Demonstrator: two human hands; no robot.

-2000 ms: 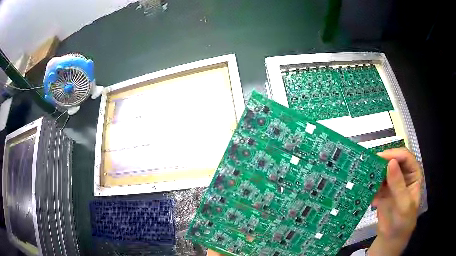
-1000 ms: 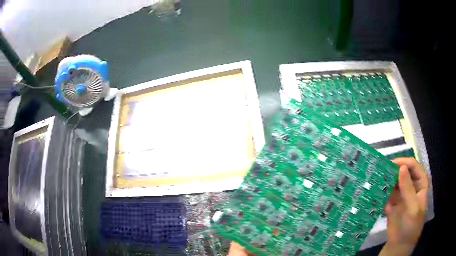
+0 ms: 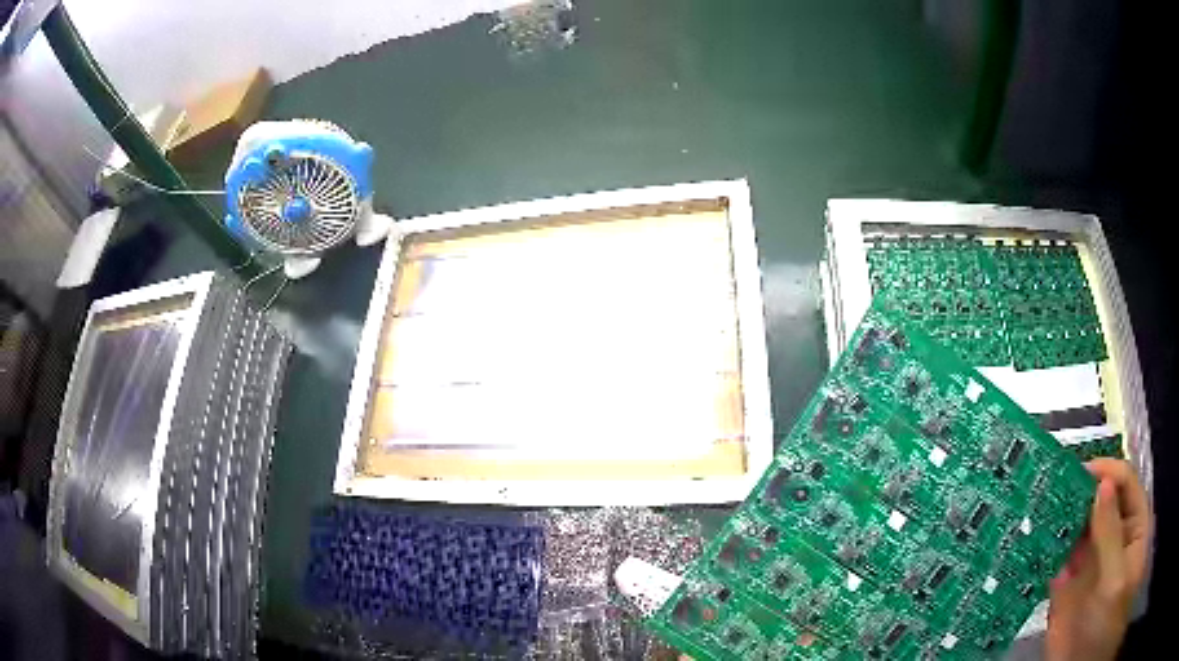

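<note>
A large green PCB panel [image 3: 879, 517] with rows of small chips and white squares is held up tilted at the lower right. My right hand [image 3: 1105, 555] grips its right corner, thumb on the face. My left hand is not visible; the panel's lower edge runs out of the picture. A pale frame [image 3: 758, 349] with a bright white centre lies mid-bench, just left of the panel. Behind the panel at the right, a stacked pale frame [image 3: 957, 213] holds smaller green boards [image 3: 1047, 304].
A blue and white fan [image 3: 300, 200] stands at the back left. Stacked grey frames [image 3: 213, 452] are at the left. A navy textured mat [image 3: 420, 568] and crinkled clear plastic [image 3: 595, 555] lie at the near edge. A small white object [image 3: 644, 584] touches the panel's lower left edge in view.
The view has shifted left, so the bench things appear further right and lower. The panel is still held by my right hand. The bit of my left hand at the bottom edge has gone from view.
</note>
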